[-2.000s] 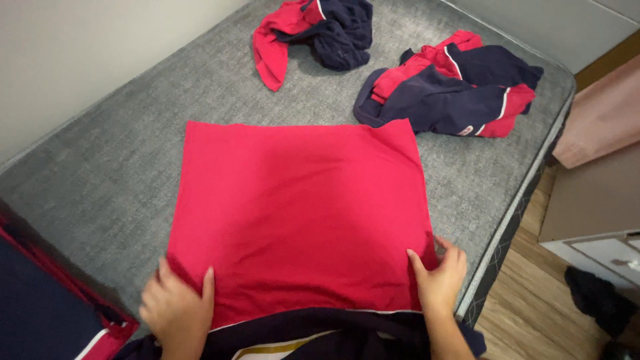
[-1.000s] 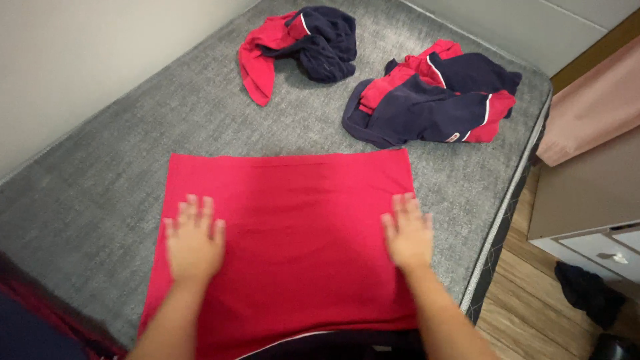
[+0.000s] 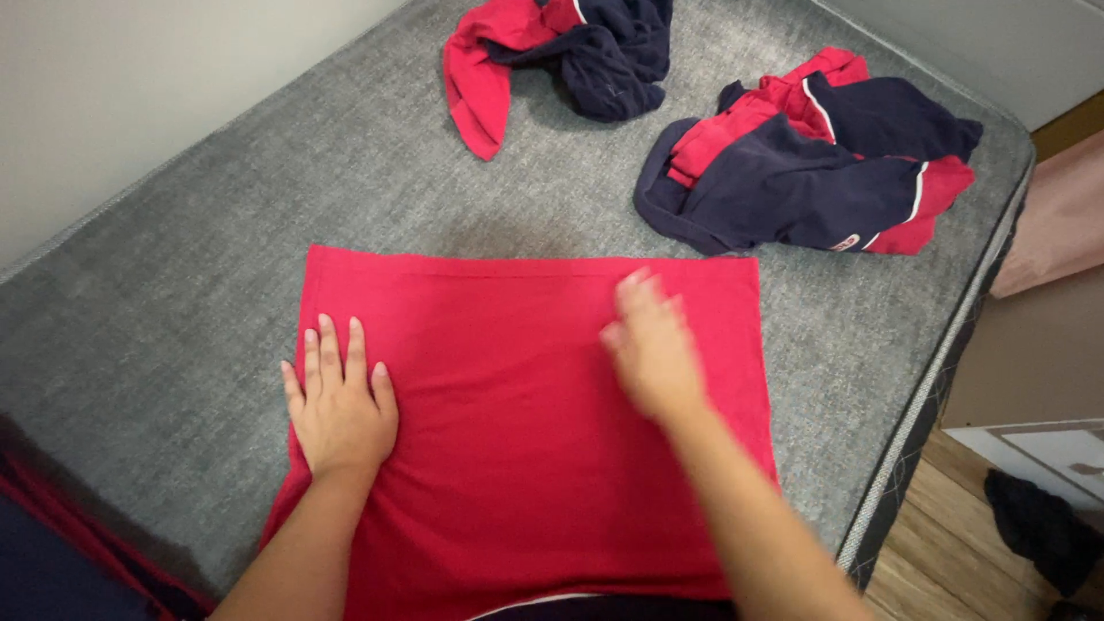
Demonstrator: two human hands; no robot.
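Observation:
A red and navy garment [image 3: 517, 414] is spread on the grey mattress, its red part flat with the hem toward the far side and a few wrinkles near the left. My left hand [image 3: 341, 405] rests palm down on its left edge, fingers spread and holding nothing. Over the right part of the red fabric is my right hand [image 3: 653, 349], blurred, with its fingers drawn together; whether it touches or pinches the cloth cannot be told. A white piping line and navy fabric show at the bottom edge.
Two crumpled red and navy garments lie at the far side of the mattress [image 3: 216, 233], one at the top middle [image 3: 604, 69], one at the right [image 3: 802, 172]. More dark cloth [image 3: 69, 543] is at the lower left. A wall borders the left; dark items [image 3: 1044, 526] lie on the wooden floor.
My hands were at the garment's near part two seconds ago, then moved forward over the red fabric with fingers spread. Now my right hand's fingers have drawn together and it has moved inward from the right edge.

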